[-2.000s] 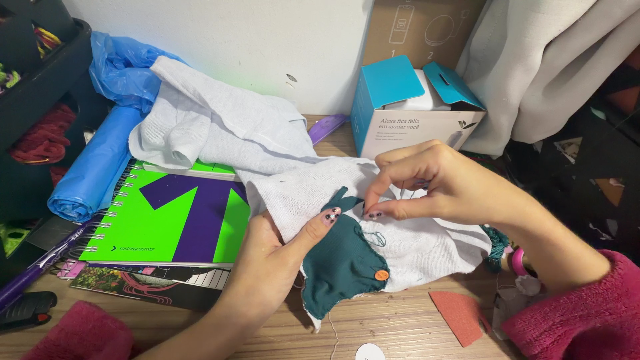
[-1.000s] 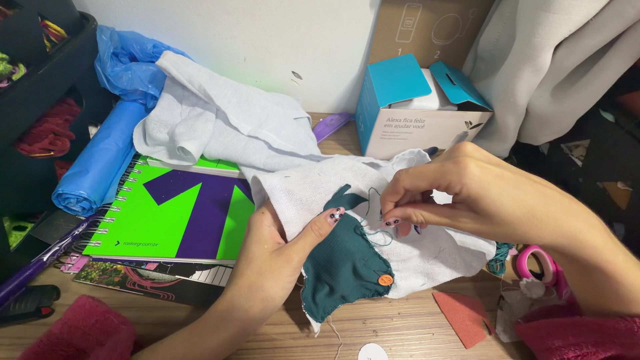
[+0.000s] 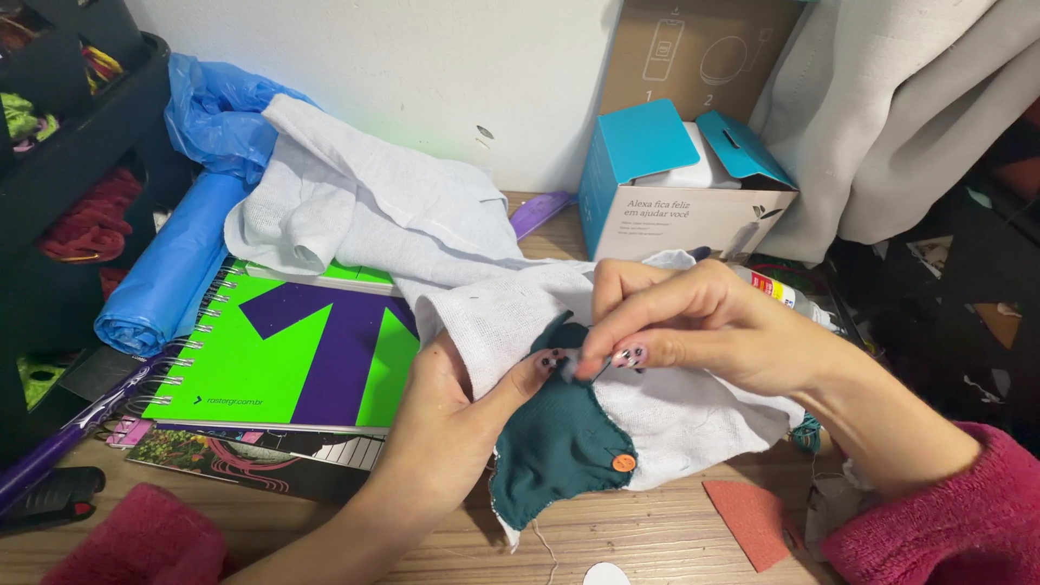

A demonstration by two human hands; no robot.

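Observation:
My left hand [image 3: 479,398] grips the white woven cloth [image 3: 691,414] and the dark green fabric piece [image 3: 552,455], its thumb on top near the green piece's upper edge. An orange button [image 3: 624,463] lies on the green piece's lower right corner. Close beside the left thumb, my right hand [image 3: 674,333] pinches thumb and forefinger over the cloth. Dark thread [image 3: 602,370] shows at those fingertips; a needle cannot be made out. The rest of the white cloth spreads back over a green and purple spiral notebook [image 3: 333,349].
A blue plastic roll [image 3: 171,268] lies left, beside dark bins of yarn. Behind stands an open teal and white box [image 3: 682,211], with a purple object [image 3: 540,213] beside it. A red fabric scrap [image 3: 751,520] and a white disc [image 3: 606,574] lie in front; a bottle [image 3: 784,296] is at right.
My right hand has come back toward the left thumb from its place farther right one second ago. The thread loop seen over the cloth then no longer shows. My left hand keeps its hold.

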